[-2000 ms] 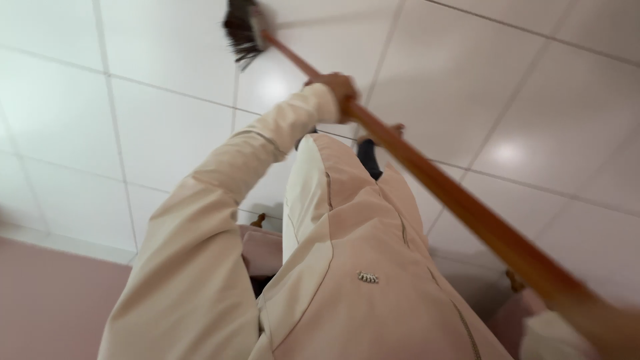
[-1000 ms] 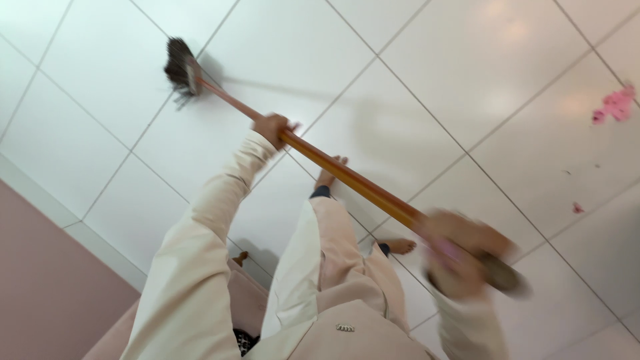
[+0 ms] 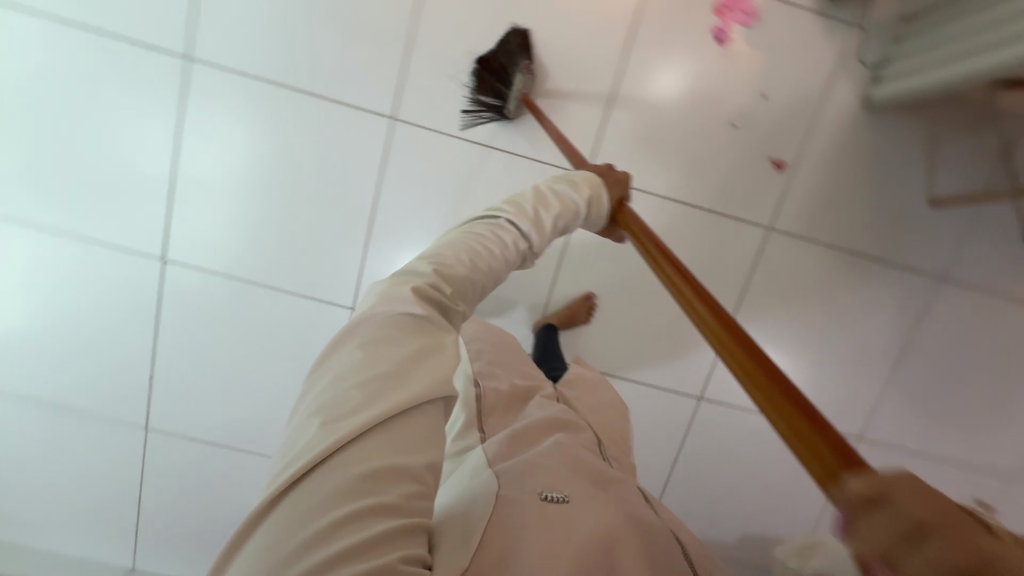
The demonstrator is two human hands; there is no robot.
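Observation:
A broom with dark bristles (image 3: pixel 500 74) lies against the white tiled floor at the top centre. Its long orange-brown wooden handle (image 3: pixel 728 340) slants down to the lower right. My left hand (image 3: pixel 613 200) grips the handle a short way from the broom head, the arm reaching across in a cream sleeve. At the lower right my right hand (image 3: pixel 920 520), blurred, is closed around the handle's upper part. The handle's far end is not seen.
Pink scraps (image 3: pixel 734 14) and a small red bit (image 3: pixel 778 164) lie on the white floor tiles (image 3: pixel 272 152). A pale slatted object (image 3: pixel 944 56) stands at the upper right. My bare foot (image 3: pixel 574 312) rests on the tiles below my left hand.
The view has shifted a lot. The pale slatted object has come into view at the upper right, and the pink wall part at the lower left is gone. Both hands remain on the broom handle.

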